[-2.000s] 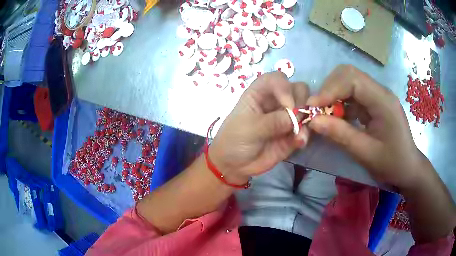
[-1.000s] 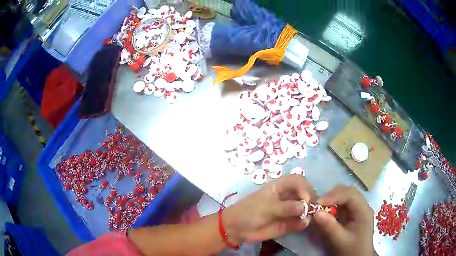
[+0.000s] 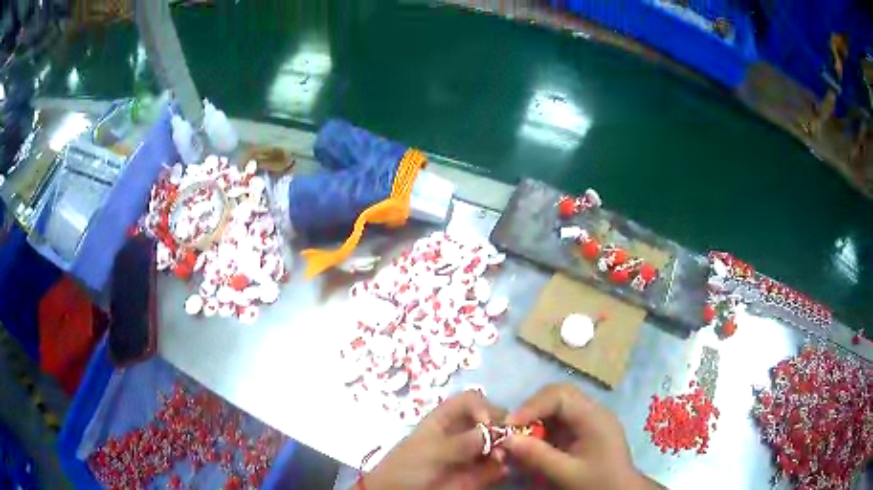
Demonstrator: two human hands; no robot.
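Observation:
My left hand (image 3: 440,442) is at the bottom centre and pinches a white disc part (image 3: 486,438) seen edge-on. My right hand (image 3: 572,442) is just right of it and holds a red-and-white figure (image 3: 522,431). The disc and the figure meet between my fingertips; whether they are joined I cannot tell. A large loose pile of white discs with red marks (image 3: 421,321) lies beyond my left hand. A brown board (image 3: 608,359) with a round white dish (image 3: 577,330) lies beyond my right hand. Small red parts (image 3: 682,419) are piled to the right.
A big heap of red-and-white figures (image 3: 818,416) is at far right. A dark slab (image 3: 536,220) with figures stands behind the board. A blue cloth bundle (image 3: 335,191) with an orange tie, a second disc pile (image 3: 235,254), a dark flat object (image 3: 133,301) and a blue tray (image 3: 81,421) are left.
The camera view has tilted up and away, showing the far edge and green floor. My hands now appear lower in view, still together on the disc and figure.

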